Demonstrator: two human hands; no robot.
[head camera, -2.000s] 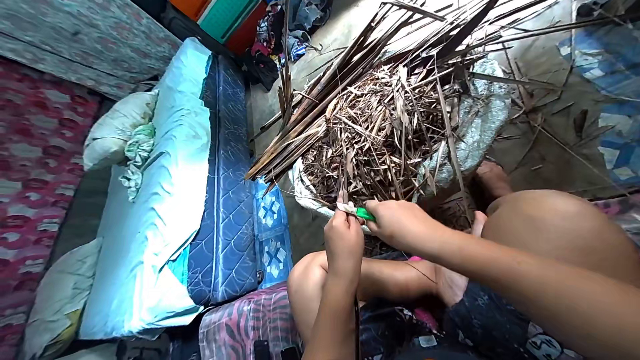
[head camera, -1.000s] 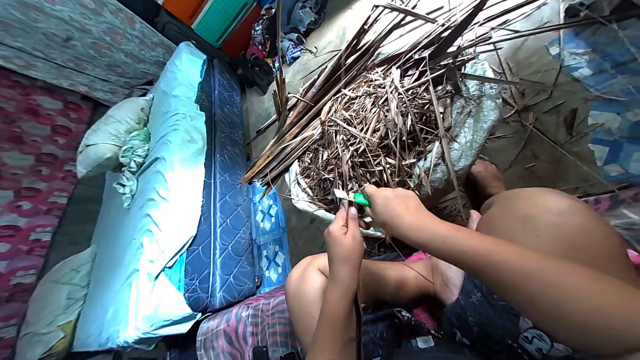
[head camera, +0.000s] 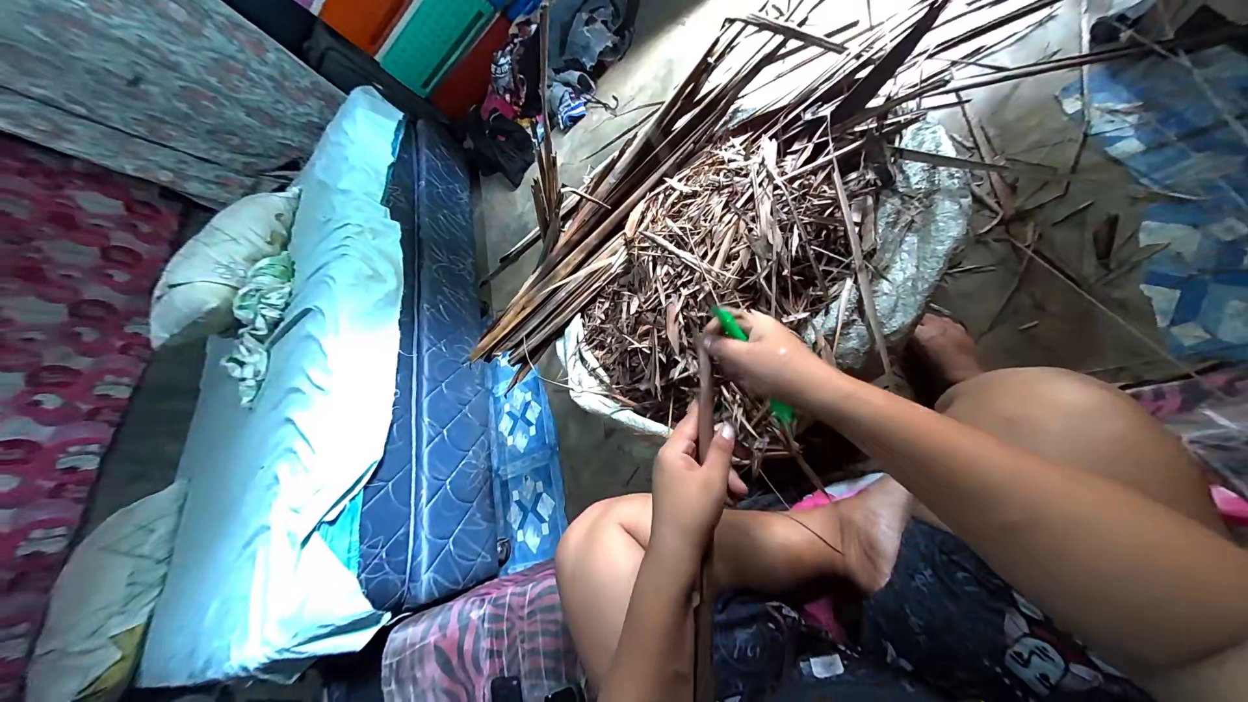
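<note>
My left hand (head camera: 694, 473) grips a long brown dried leaf strip (head camera: 705, 405), which runs down along my forearm. Just above it, my right hand (head camera: 760, 356) is closed on a green-handled tool (head camera: 729, 324), probably a knife; its blade cannot be made out. The strip's upper end meets my right fingers. Both hands are over the near rim of a white woven sack (head camera: 609, 405), filled with dry leaf shreds (head camera: 721, 234). A bundle of long dried strips (head camera: 624, 205) lies across the sack's far left side.
A blue mattress (head camera: 444, 390) with a pale sheet (head camera: 283, 468) stands to the left. My bent legs (head camera: 780, 556) flank the near side of the sack. Loose strips and scraps lie on the floor (head camera: 1053, 283) at right. Clothes (head camera: 575, 97) are heaped at the top.
My right hand with the green-handled tool has moved up and away from my left hand. More of the brown strip now shows above my left fingers.
</note>
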